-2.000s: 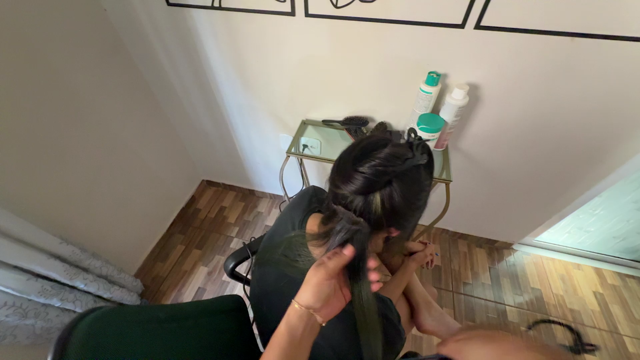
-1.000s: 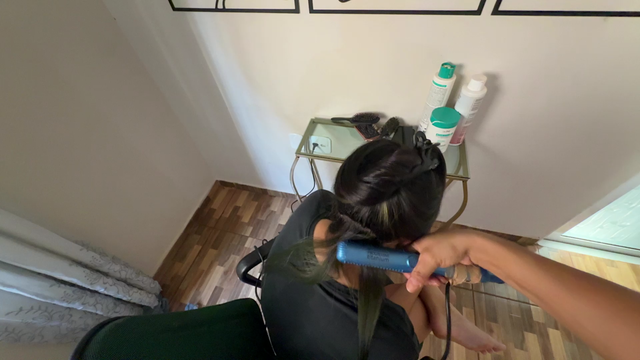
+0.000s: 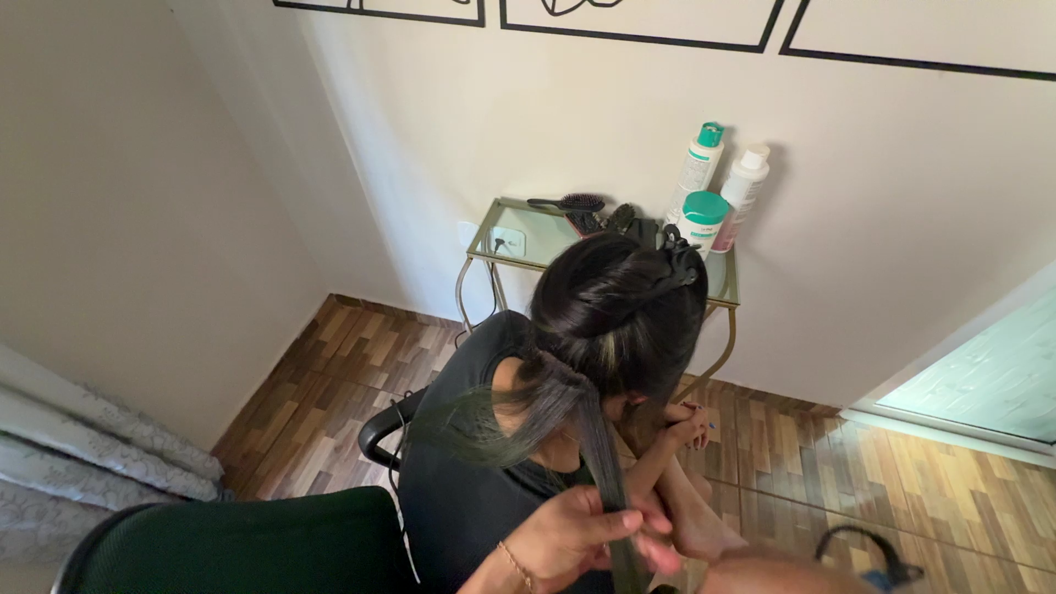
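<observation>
My left hand (image 3: 590, 532), with a thin bracelet at the wrist, holds a long straight strand of dark hair (image 3: 606, 454) between thumb and fingers. The strand hangs from the nape of a seated person (image 3: 470, 462) in a black top, whose upper hair is gathered under a dark claw clip (image 3: 681, 256). Looser hair spreads over the person's back. Blurred and cut off by the bottom edge, my right hand (image 3: 780, 571) is just right of my left. Beside it show the blue end of a hair straightener (image 3: 876, 580) and a looped black cord (image 3: 862, 536); its plates are hidden.
A glass-topped side table (image 3: 520, 262) against the wall bears hairbrushes (image 3: 577, 203), two bottles (image 3: 700, 169) and a green-lidded jar (image 3: 704, 219). A green-backed chair (image 3: 239, 544) stands at lower left, near a curtain (image 3: 99, 454). The seated person's black armrest (image 3: 381, 429) juts left.
One second ago my right hand held the blue straightener across the hair; both have moved down to the bottom edge. My left hand is lower on the strand than two seconds ago.
</observation>
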